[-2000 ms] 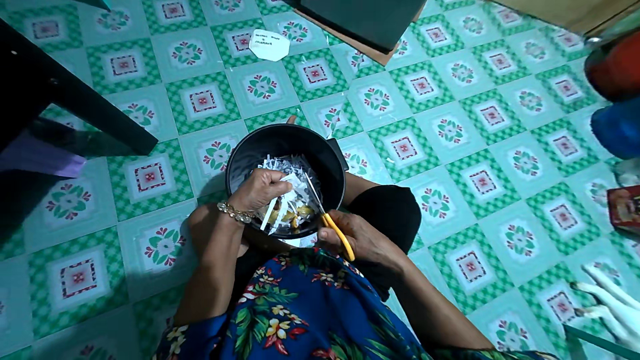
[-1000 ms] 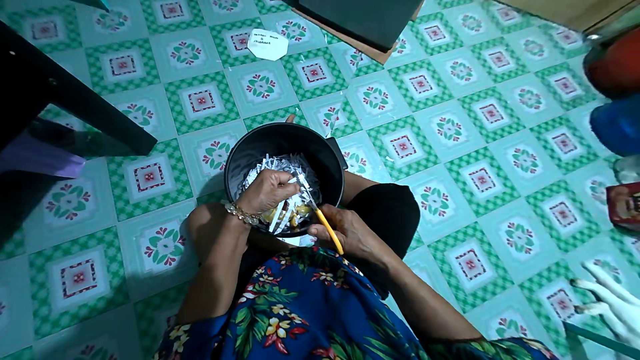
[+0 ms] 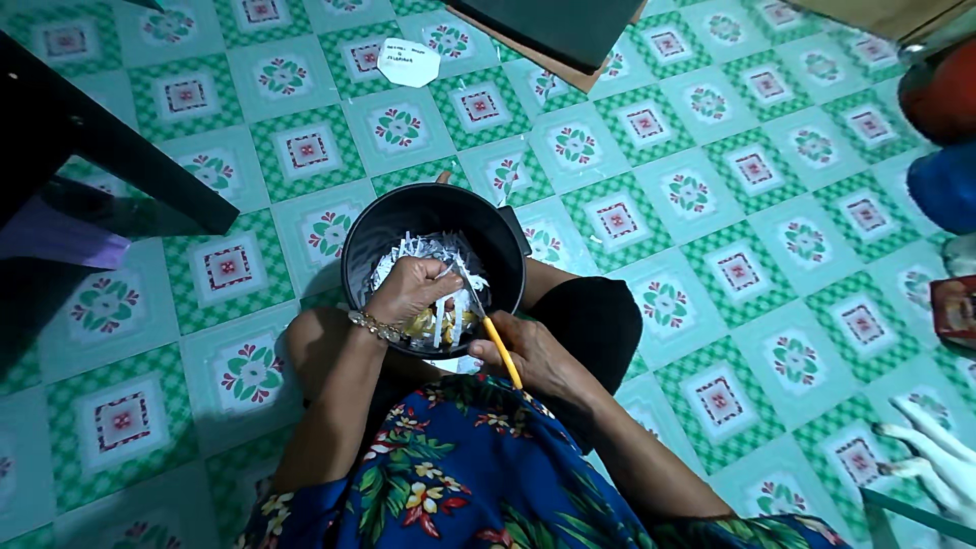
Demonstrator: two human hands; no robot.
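Observation:
A round black bucket sits between my crossed legs, with cut white paper strips and some yellowish pieces in it. My left hand, with a beaded bracelet at the wrist, pinches paper strips over the bucket. Scissors with orange-yellow handles are in my right hand, by the bucket's near right rim. Their blades point up and left, close to the left fingertips and the held paper. Whether the blades are apart is hard to tell.
A white paper piece with writing lies on the tiled floor ahead. Dark furniture legs stand at left, and a dark flat object on brown board is at the top. Red and blue objects and an animal's pale legs are at right.
My hands have shifted slightly over the bucket, and the strips between my left fingers sit differently. The scissors stay in my right hand.

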